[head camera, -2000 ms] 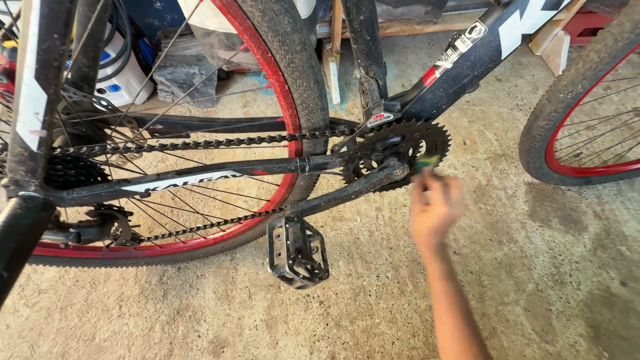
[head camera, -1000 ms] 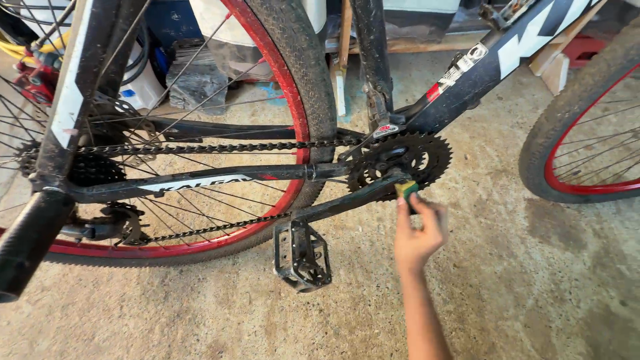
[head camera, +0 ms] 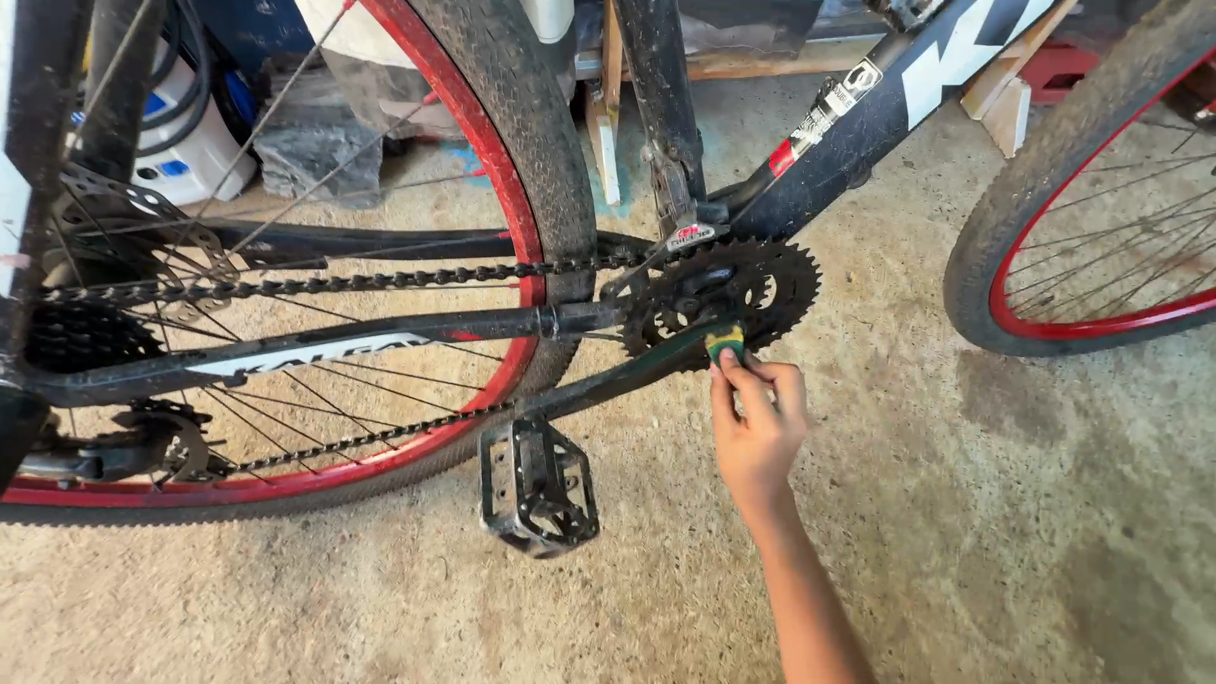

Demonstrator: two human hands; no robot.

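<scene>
My right hand (head camera: 760, 418) pinches a small green and yellow scouring sponge (head camera: 726, 341) between thumb and fingers. The sponge touches the upper end of the black crank arm (head camera: 627, 375), close to the center of the toothed chainring (head camera: 793, 285). At the crank arm's lower end hangs a black platform pedal (head camera: 539, 489). The bicycle chain (head camera: 380, 282) runs from the chainring back to the rear cassette (head camera: 90, 337). Above the chainring, the front derailleur (head camera: 676, 190) sits by the seat tube. My left hand is out of view.
The rear wheel's red rim (head camera: 494, 180) and tire stand left of the chainring, the front tire (head camera: 988, 247) at the right. Behind the bicycle frame (head camera: 826, 152) are a white and blue machine (head camera: 190, 142), a gray plastic-wrapped bundle (head camera: 318, 152) and wooden pieces (head camera: 1012, 95). The floor (head camera: 665, 589) is stained concrete.
Two seconds ago my right hand held the sponge at the chainring's right side; it has since moved left onto the crank arm. The view has shifted closer.
</scene>
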